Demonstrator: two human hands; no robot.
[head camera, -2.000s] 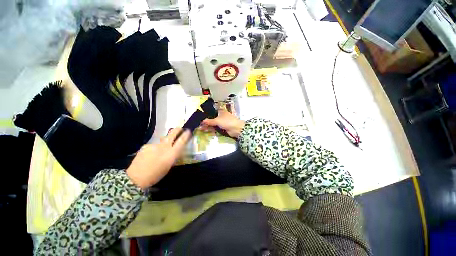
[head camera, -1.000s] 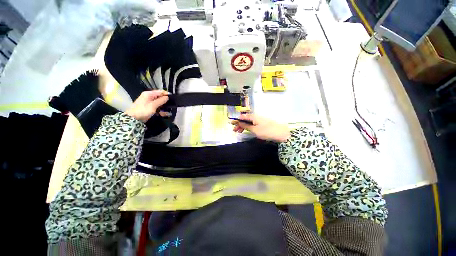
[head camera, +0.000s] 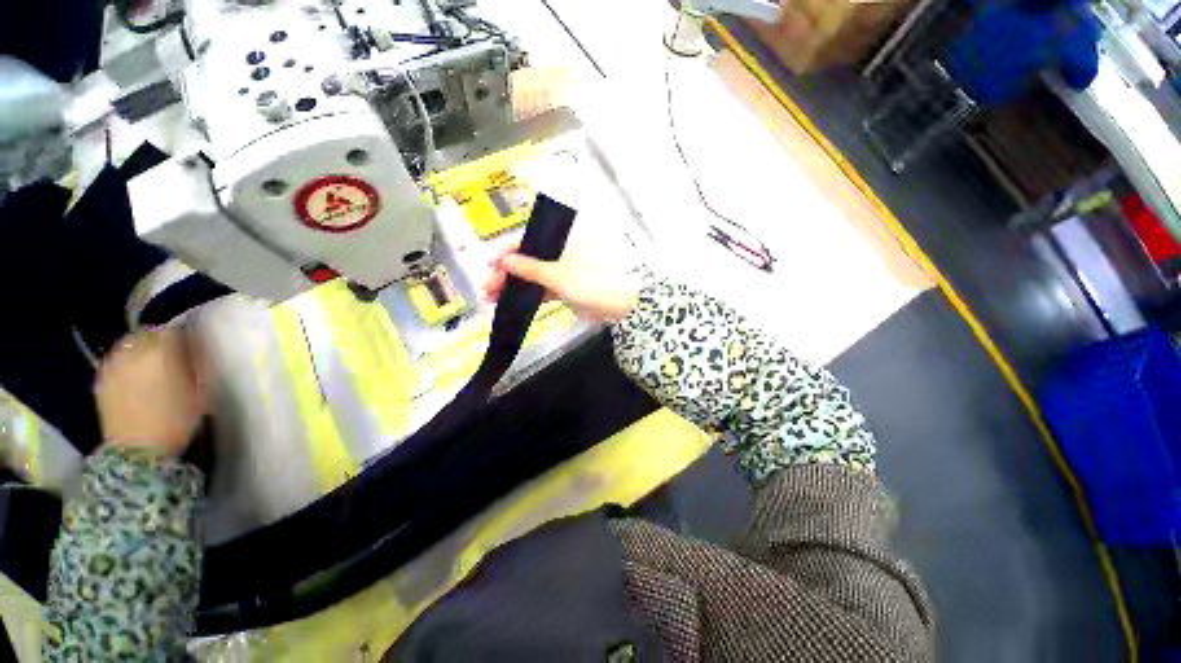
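Note:
My right hand (head camera: 557, 279) holds a narrow black fabric strip (head camera: 514, 321) near its squared end, to the right of the needle area. The strip runs down to the wide black fabric (head camera: 453, 460) along the near table edge. My left hand (head camera: 149, 395) is blurred at the left, beside dark fabric; whether it holds anything cannot be told. The white sewing machine head (head camera: 298, 168) with a round red-and-white emblem stands behind the hands. No strip shows under its needle area (head camera: 434, 295).
A yellow attachment (head camera: 496, 205) lies right of the needle. Thread snips (head camera: 742, 246) with a thin cord lie on the table's right part. Stacked black strips (head camera: 39, 285) are at the far left. Blue crates (head camera: 1114, 427) stand beyond the yellow floor line.
The view has swung right. My right hand has taken hold of a strip end and moved it right of the needle. The strip has left the needle area; my left hand is lower and further left.

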